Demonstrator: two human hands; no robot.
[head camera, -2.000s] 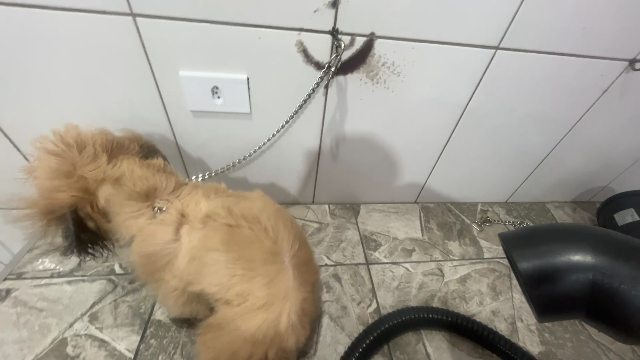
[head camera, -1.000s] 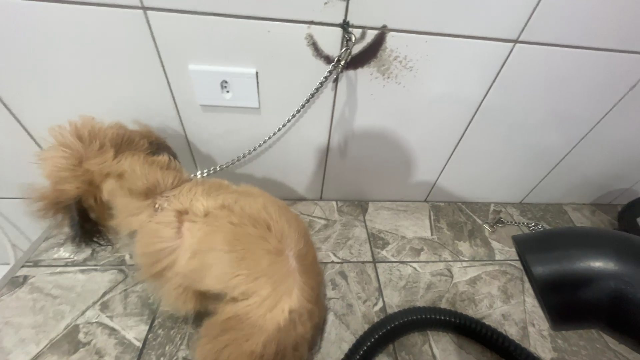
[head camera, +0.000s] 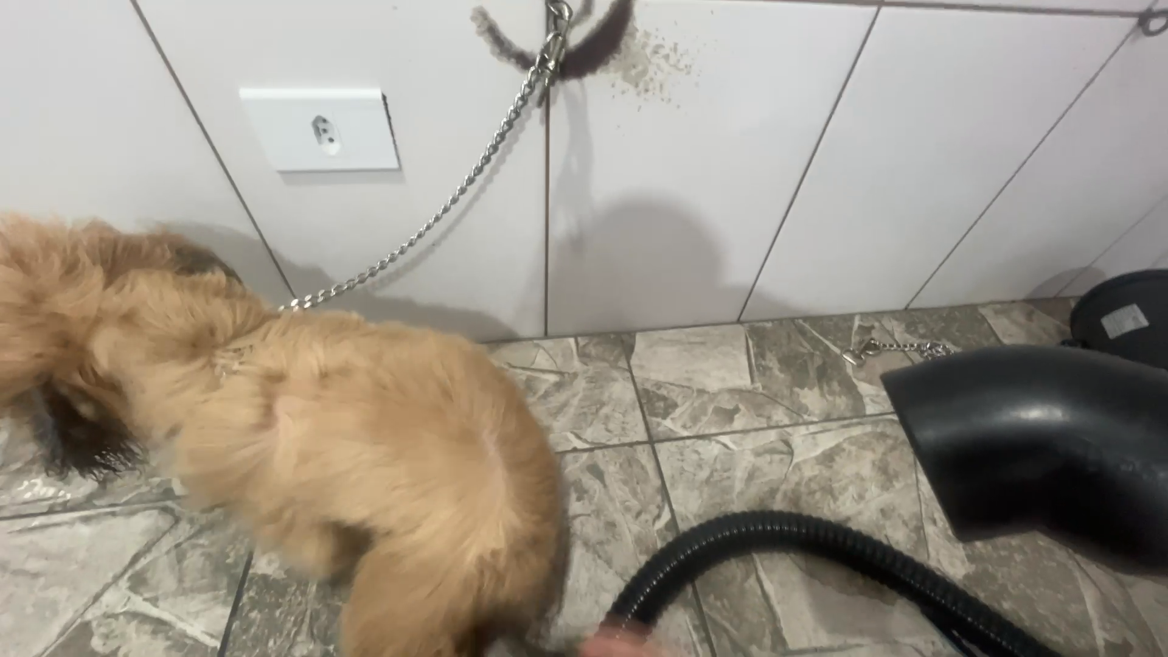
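A tan, fluffy dog (head camera: 365, 438) stands on the stone-patterned tiles at the left, its head turned away at the left edge. A metal chain (head camera: 447, 205) runs from its neck up to a fixing on the wall. At the bottom edge, part of a blurred hand (head camera: 625, 641) shows at the end of a black ribbed hose (head camera: 776, 529), close to the dog's rear. It seems to be my right hand, gripping the hose end, which is mostly cut off. My left hand is out of view.
A wide black elbow pipe (head camera: 1031, 438) juts in from the right. Behind it are a dark round object (head camera: 1122, 315) with a label and a short loose chain (head camera: 899, 348). A white socket plate (head camera: 319, 130) is on the tiled wall (head camera: 675, 164), beside a dark curved mark.
A hand has come into view at the bottom, by the hose. The hose's near part has shifted. The dog stays in about the same pose.
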